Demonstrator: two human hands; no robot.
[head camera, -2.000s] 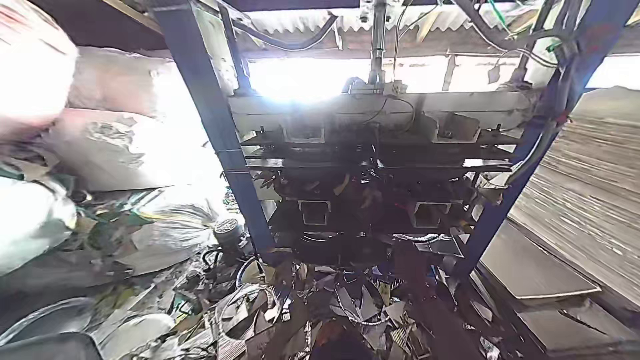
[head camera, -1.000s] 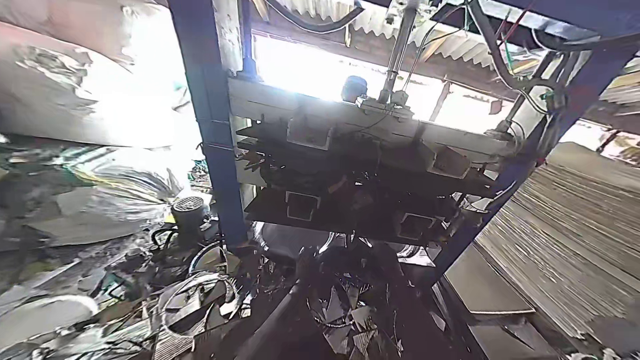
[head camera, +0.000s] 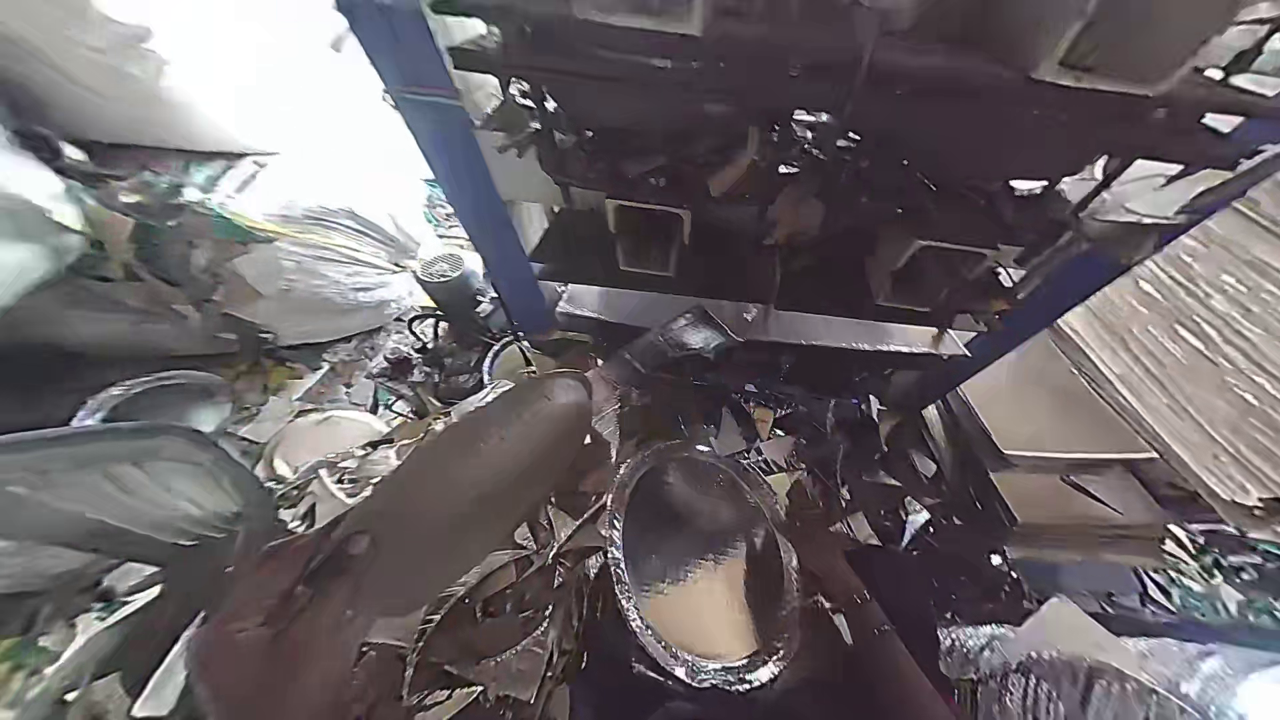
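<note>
A round, dark, glossy piece with a bright crinkled rim (head camera: 700, 570) lies tilted at the lower middle. Close to its right edge runs a blurred brown limb shape (head camera: 880, 620); my right hand cannot be made out there. On the left a large brown limb shape (head camera: 470, 490) reaches up toward the press, and whether it is my arm or leg is unclear. Beyond its end sits a dark, shiny object (head camera: 685, 338) by the metal edge of the press (head camera: 850, 330). My left hand cannot be told apart from the dark surroundings.
Blue posts (head camera: 465, 180) frame the dark press. Loose scraps (head camera: 500, 620) cover the ground. A motor-like cylinder (head camera: 445, 280) stands left of the post, near a plastic sack (head camera: 310, 270) and a round tub (head camera: 155, 400). Stacked sheets (head camera: 1190, 340) lean at the right.
The view has tipped down and come closer to the press base. The round, bright-rimmed piece now shows plainly at the lower middle. Hand movements are unclear.
</note>
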